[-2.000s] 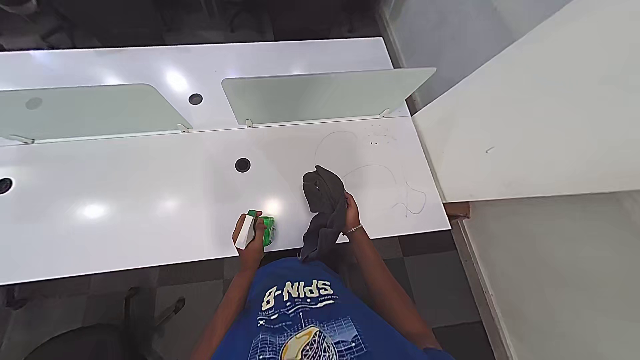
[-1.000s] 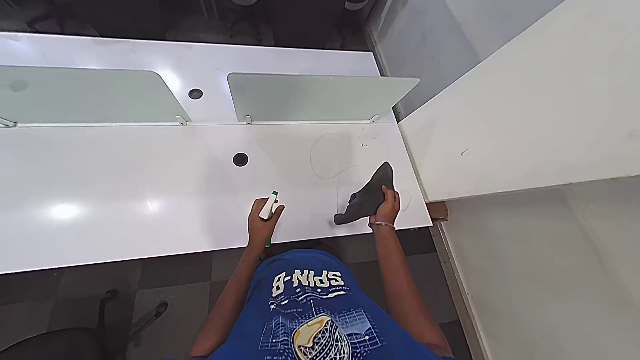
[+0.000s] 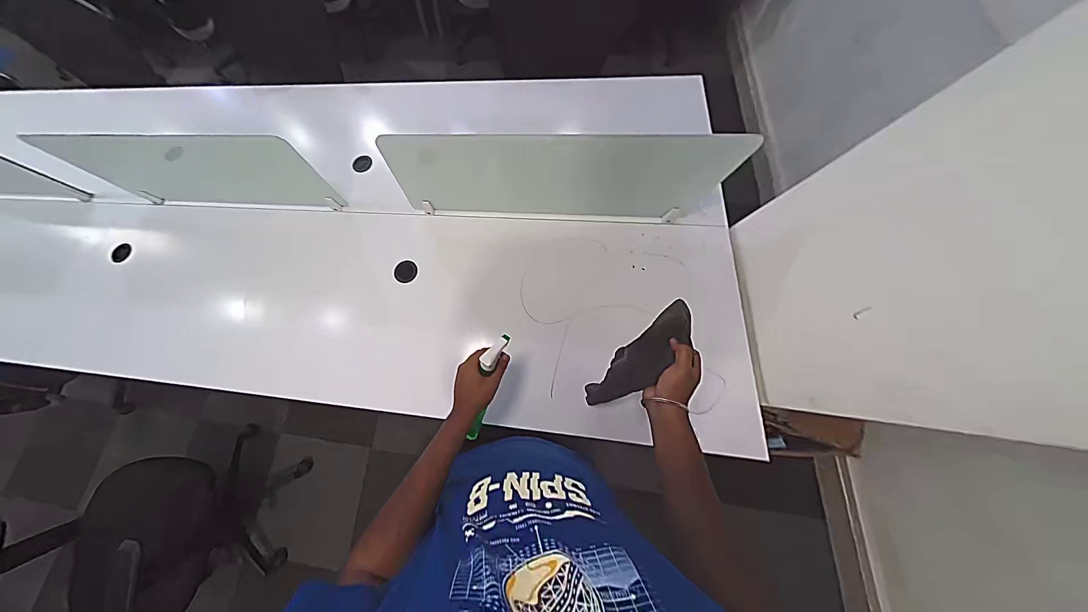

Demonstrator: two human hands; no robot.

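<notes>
My left hand (image 3: 478,384) is closed around a spray bottle (image 3: 495,353) with a white and green head, held over the front part of the white desk (image 3: 280,289); some green of the bottle shows below the hand. My right hand (image 3: 677,374) grips a dark grey cloth (image 3: 639,355) near the desk's right end. The cloth hangs bunched to the left of the fingers, and whether it touches the surface I cannot tell. Thin curved lines (image 3: 552,321) and small dark specks mark the desktop around and behind the cloth.
Frosted glass dividers (image 3: 561,174) stand along the middle of the desk. Round black cable grommets (image 3: 406,271) are set in the top. A white panel (image 3: 926,255) borders the right end. A black office chair (image 3: 153,518) stands at the lower left, and a brown box (image 3: 816,432) sits beyond the right corner.
The right hand has carried the cloth rightward from nearer the middle of my body. The spray bottle, side-on two seconds ago, now points its head away from me. The view has shifted somewhat.
</notes>
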